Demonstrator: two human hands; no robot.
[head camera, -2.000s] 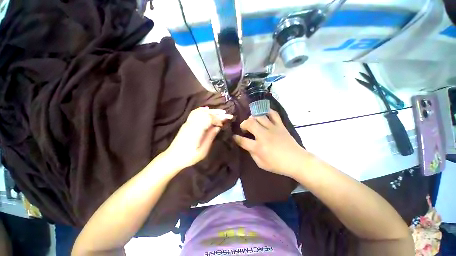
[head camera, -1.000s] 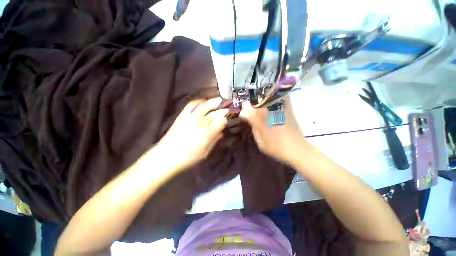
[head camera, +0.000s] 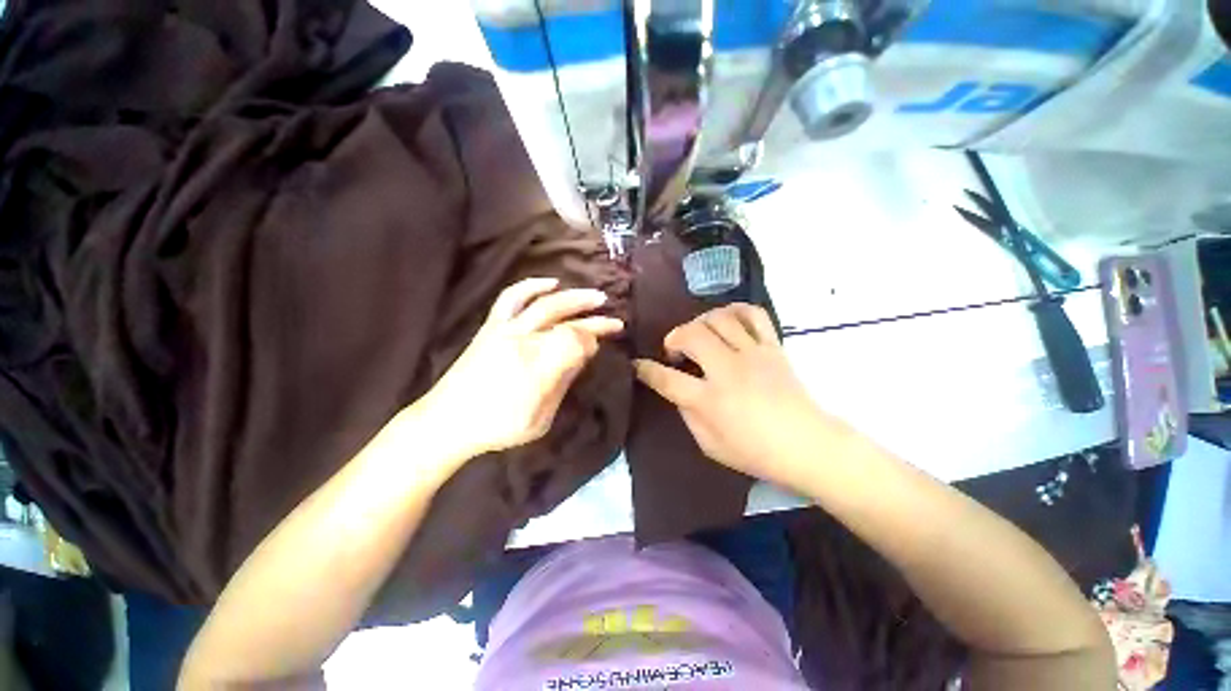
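A large dark brown gathered fabric panel (head camera: 311, 257) lies heaped left of the needle. A flatter brown fabric piece (head camera: 682, 473) lies right of the seam and runs toward the lap. Small gathers bunch at the shiny presser foot (head camera: 618, 240), where the fabric passes under it. My left hand (head camera: 520, 365) rests on the gathered side with its fingertips at the seam edge just below the foot. My right hand (head camera: 736, 392) has its thumb and fingers on the flatter piece, below the grey ribbed block (head camera: 713, 270). The fabric under my fingertips is partly hidden.
The white and blue sewing machine (head camera: 1013, 54) spans the top. On the white table (head camera: 891, 392) at right lie teal and black snips (head camera: 1022, 243), a dark-handled tool (head camera: 1067, 354) and a purple phone (head camera: 1142, 365). Floral fabric (head camera: 1134, 628) shows at the lower right.
Both hands have moved slightly back from the foot, and the right hand no longer reaches beside the needle. The flatter piece and the seam below the foot show more clearly. The camera view has shifted.
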